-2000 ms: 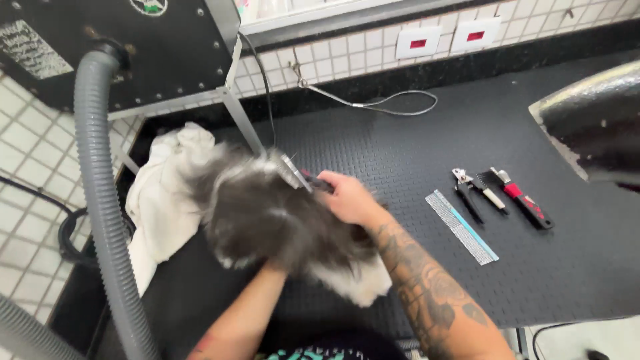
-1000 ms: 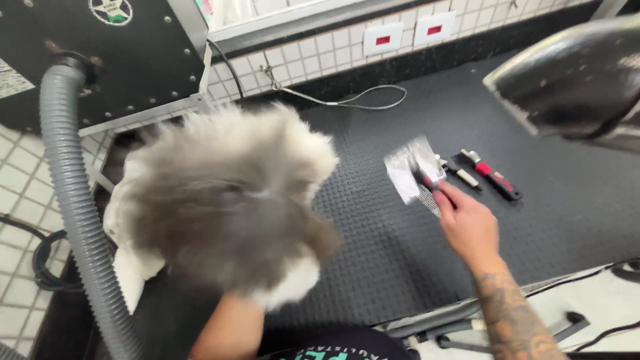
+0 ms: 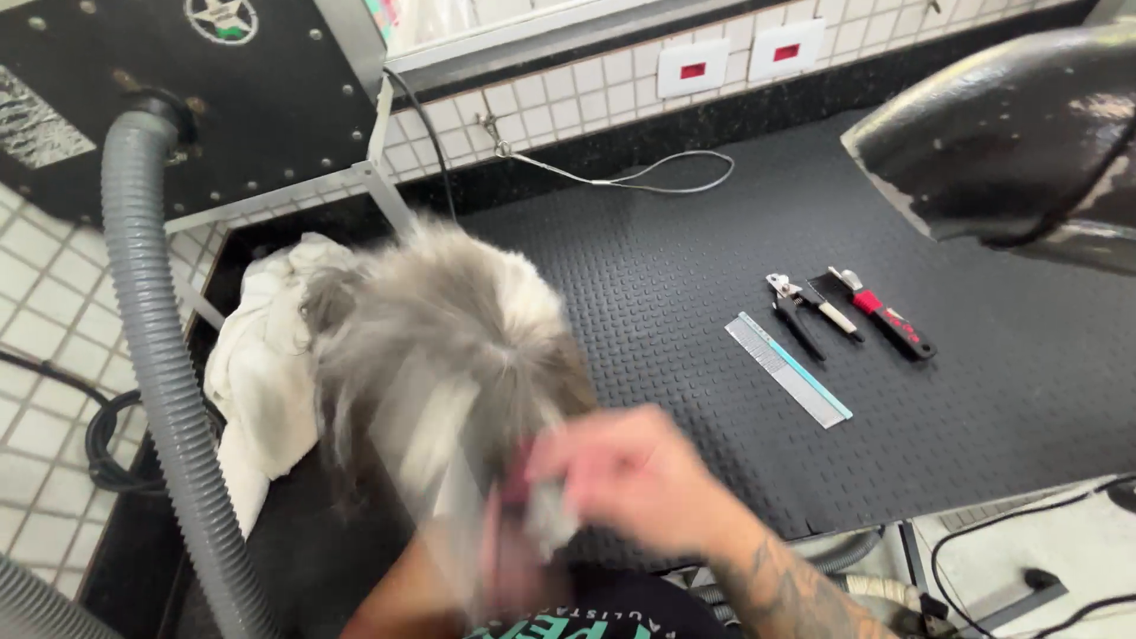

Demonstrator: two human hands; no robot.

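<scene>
A long-haired grey and white dog (image 3: 479,328) is on the black table, its fur parted in a whorl. Strongly blurred, my right hand (image 3: 630,479) has bent fingers beside the dog's near side, at a dark reddish handle. A pale, see-through blur that looks like the brush's head (image 3: 430,453) lies left of the handle. A light grey tuft (image 3: 552,515), apparently loose fur, shows just under the fingers. My left hand (image 3: 519,559) is a blur close below, its forearm coming up from the bottom edge. Which hand grips the brush cannot be told.
A metal comb (image 3: 790,371), nail clippers (image 3: 794,315), a small pale-handled tool (image 3: 834,318) and a red-and-black-handled grooming tool (image 3: 892,327) lie at right. Nearby are a cable loop (image 3: 674,182), dark nozzle (image 3: 1003,142), white towel (image 3: 275,355) and grey hose (image 3: 164,355).
My right hand has come back from over the tools at right, where it held the brush, to the dog's near side. The comb, partly covered one second ago, is in full view.
</scene>
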